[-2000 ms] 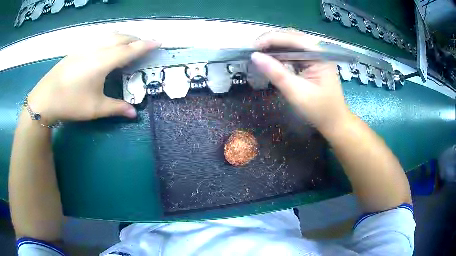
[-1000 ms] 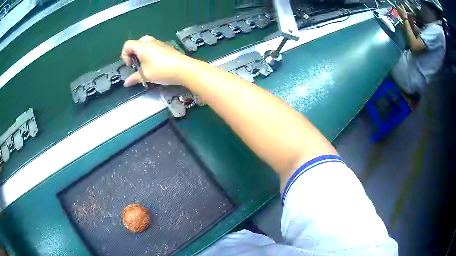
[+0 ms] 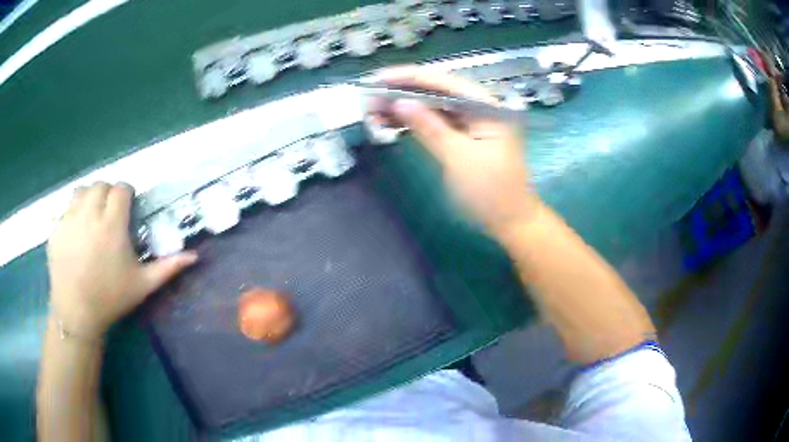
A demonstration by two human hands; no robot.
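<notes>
A silver carrier strip with pale tabs and dark seats lies slanted along the far edge of the black tray. My left hand holds its left end, thumb on the near side and fingers on the far side. My right hand is blurred, right of the strip's right end, and holds the grey tweezers like a pen. Part of another strip shows below its fingers. A round copper-coloured heap sits on the tray. Tiny parts in the strip are too blurred to tell.
Waiting strips lie on the far green surface, beyond the white rail. Another strip and a metal clamp fitting are by the rail at the right. A blue crate and part of a person show at far right.
The view has turned. My left hand has come into view on a strip now at the tray's far edge. My right hand has moved from the far green surface to the near side by the rail.
</notes>
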